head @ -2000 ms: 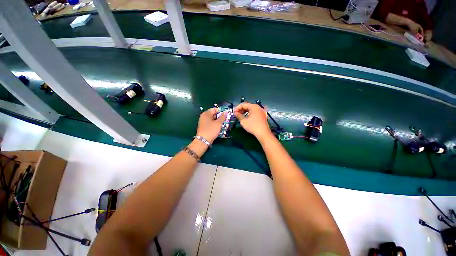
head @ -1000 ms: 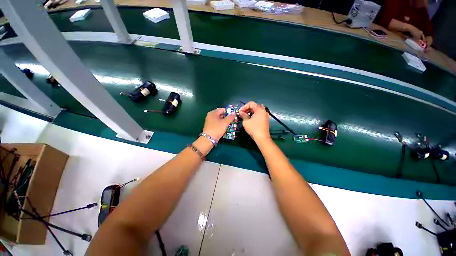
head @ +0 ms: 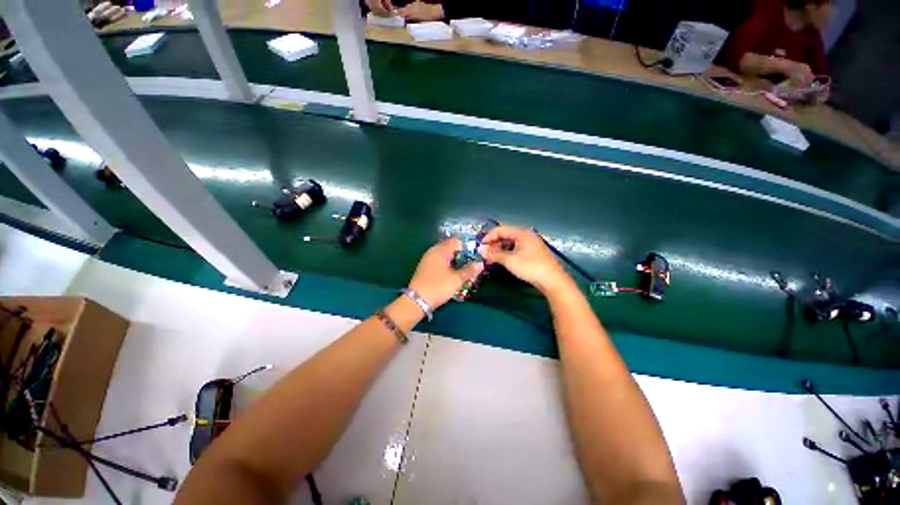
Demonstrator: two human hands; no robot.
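A green board strip (head: 472,251) with pale parts is held over the belt in front of me. My left hand (head: 447,270) holds its left side with thumb and fingers. My right hand (head: 517,254) is at its upper right side, fingertips pinched together on the board or a lead; the fingers hide which. A black cable lead (head: 562,255) runs from behind my right hand toward a small green circuit board (head: 603,289) on the belt. That board joins by thin red wires to a black battery unit (head: 654,276).
More black units (head: 356,223) lie on the green conveyor belt (head: 424,168). A carton (head: 84,395) with leads is at left, a black case (head: 210,419) on the bench, a lead pile (head: 873,464) at right. White posts (head: 148,168) cross the left. A person (head: 780,49) sits beyond.
Both hands have shifted slightly right and down with the board strip, which is now tilted and more covered by the fingers. The units at left on the belt have moved right.
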